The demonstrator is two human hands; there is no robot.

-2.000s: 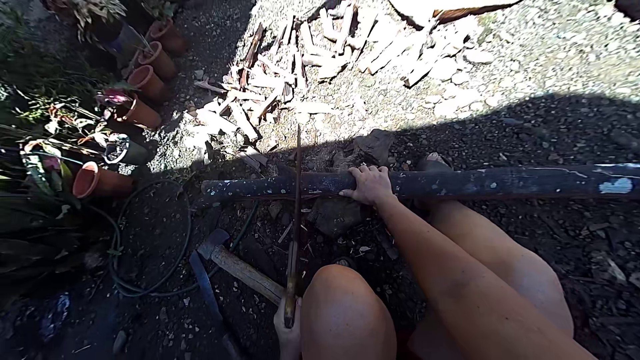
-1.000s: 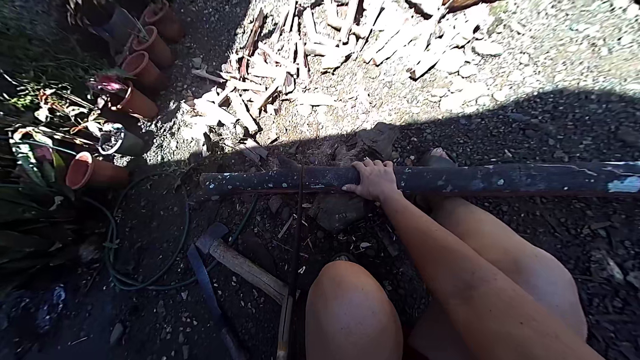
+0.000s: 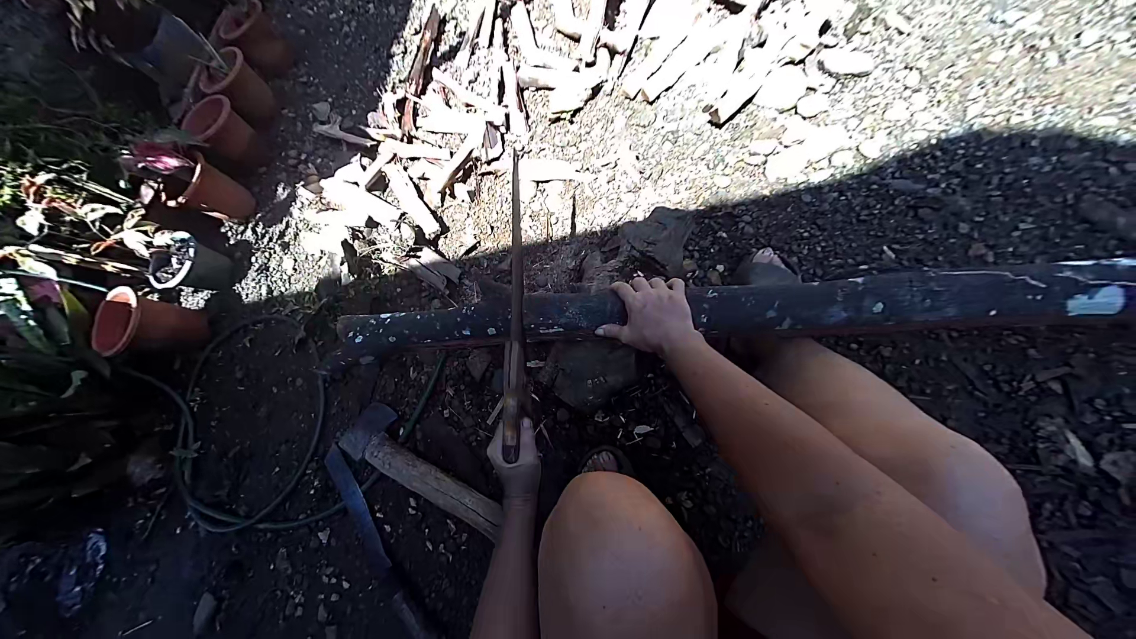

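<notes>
My left hand (image 3: pixel 515 461) is closed around the handle of a handsaw (image 3: pixel 516 266), seen nearly edge-on, its narrow blade pointing away from me across a long dark wooden pole (image 3: pixel 825 306) with pale patches. The blade crosses near the pole's left end; whether its teeth sit in a cut cannot be told. To the right of the blade, my right hand (image 3: pixel 657 312) lies palm down on the pole, fingers over its far side. Left of my left hand, an axe-like tool with a wooden handle (image 3: pixel 435 479) lies on the ground beside a long dark blade (image 3: pixel 359 510).
Split pieces of wood (image 3: pixel 417 195) lie scattered in sunlight beyond the pole. Terracotta pots (image 3: pixel 146 321) and plants line the left side. A green hose (image 3: pixel 191 444) coils on the soil. My knees (image 3: pixel 621 550) are close below the pole. A flat stone (image 3: pixel 590 373) sits by it.
My left hand and the saw, drawn back toward me one second ago, have moved forward, away from my body. My right hand has stayed on the pole.
</notes>
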